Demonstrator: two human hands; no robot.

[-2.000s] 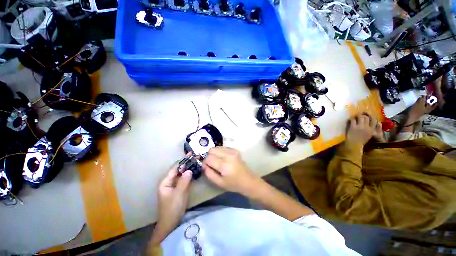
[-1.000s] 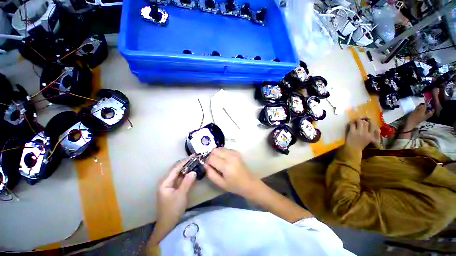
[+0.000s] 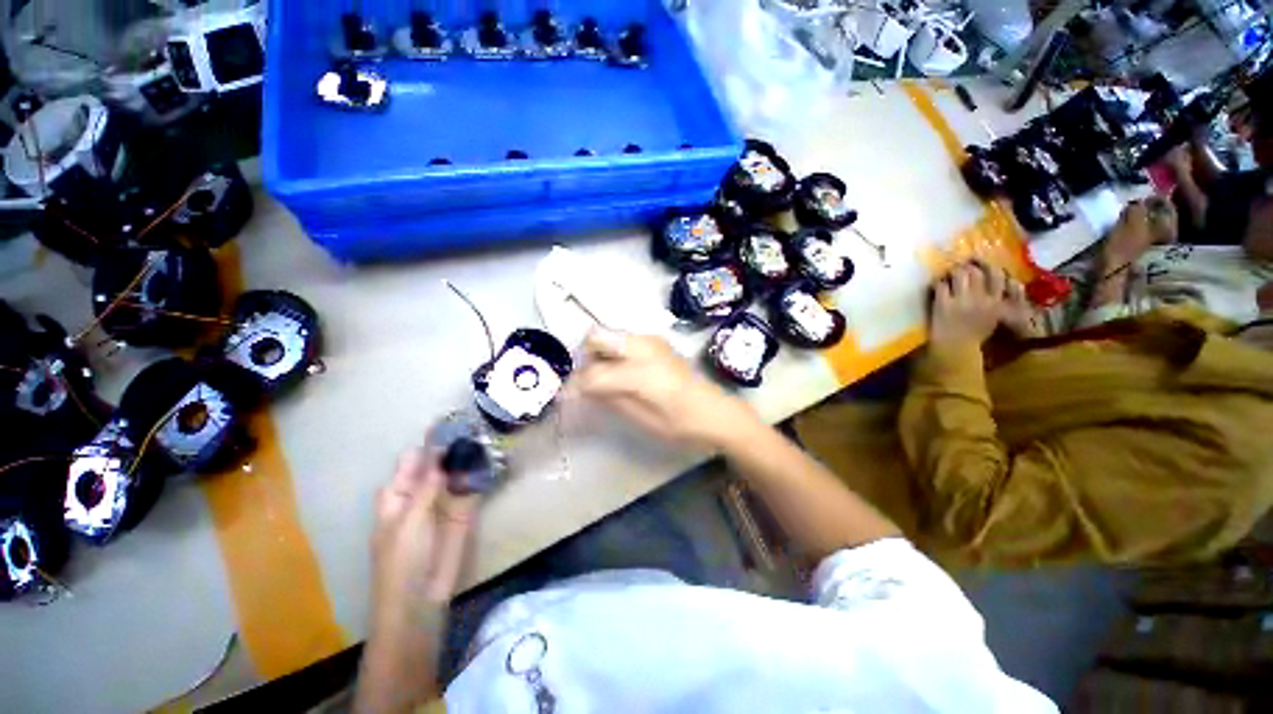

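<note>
My left hand (image 3: 423,509) holds a small dark module (image 3: 468,456), blurred, just below an open black housing (image 3: 522,378). The housing lies on the bench with its whitish plate and round central hole facing up. A thin lead wire (image 3: 475,310) trails from its upper left. My right hand (image 3: 624,380) is to the right of the housing with fingertips pinched together, and a thin pale strand (image 3: 563,435) hangs below them. Whether the fingers grip that strand is blurred. A pale curved sheet (image 3: 593,289) lies behind the housing.
A blue bin (image 3: 510,187) with modules stands behind. Filled black units (image 3: 741,346) cluster right of it. Open housings with loose wires (image 3: 265,343) heap at left. Orange tape (image 3: 268,547) crosses the bench (image 3: 370,328). A person's brown sleeve (image 3: 963,444) and hand rest at right.
The view has shifted, so the bench items sit further left. My right hand has moved away from the module, up and right beside the housing. The module stays in my left hand, lower left of the housing.
</note>
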